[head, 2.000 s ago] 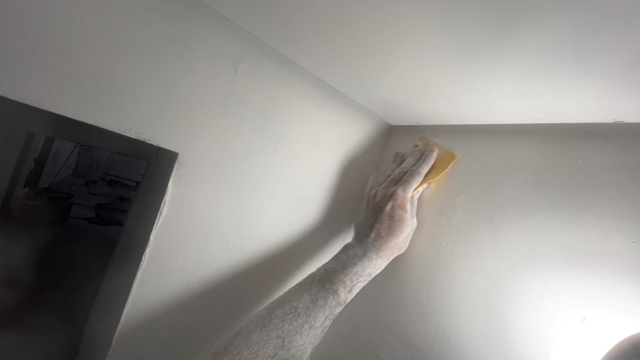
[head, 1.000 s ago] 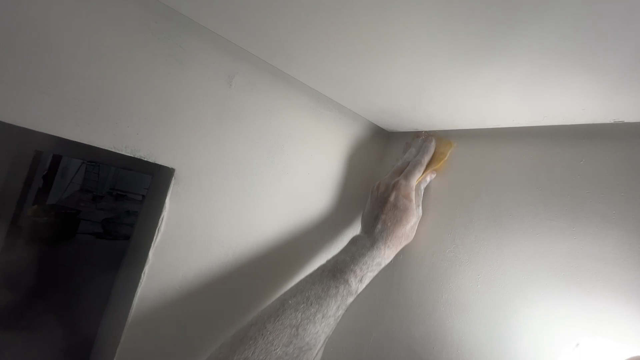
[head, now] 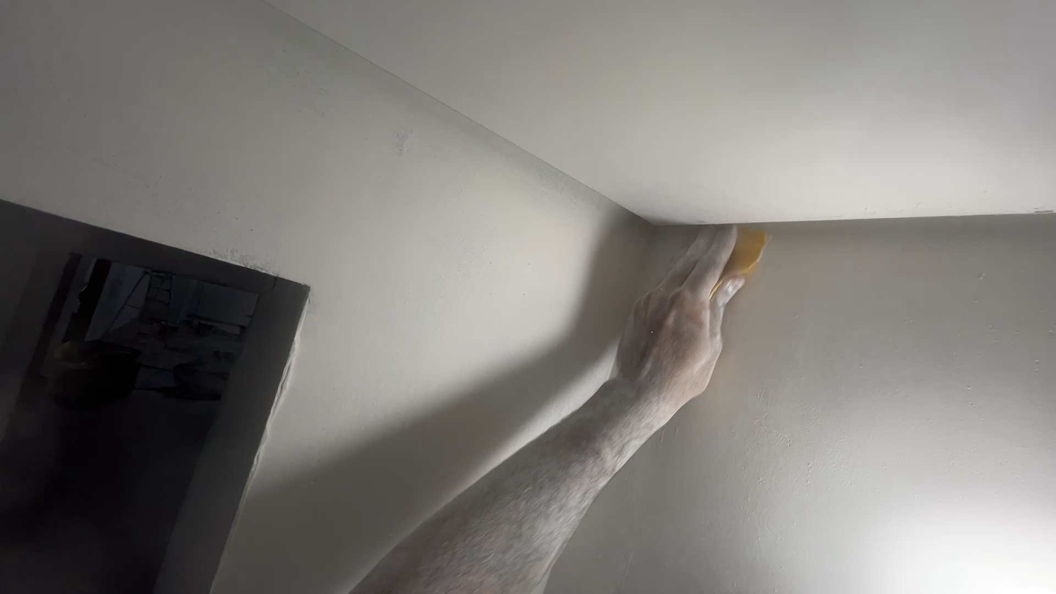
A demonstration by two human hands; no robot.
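Observation:
My left hand, pale with dust, reaches up into the corner where two walls meet the ceiling. Between its thumb and straight fingers is a yellow sheet of what looks like sandpaper, pressed against the right-hand wall. The fingertips are right at the ceiling line, and the fingers hide part of the sheet. My right hand is out of view.
The ceiling slopes across the top of the view. At lower left, a dark opening with a rough edge cuts into the left wall; a stepladder shows dimly through it. Bright light falls at lower right.
My left hand has slid up along the right-hand wall, and its fingertips are now at the ceiling line with the yellow sheet still held. The rounded dark shape at lower right has left the view.

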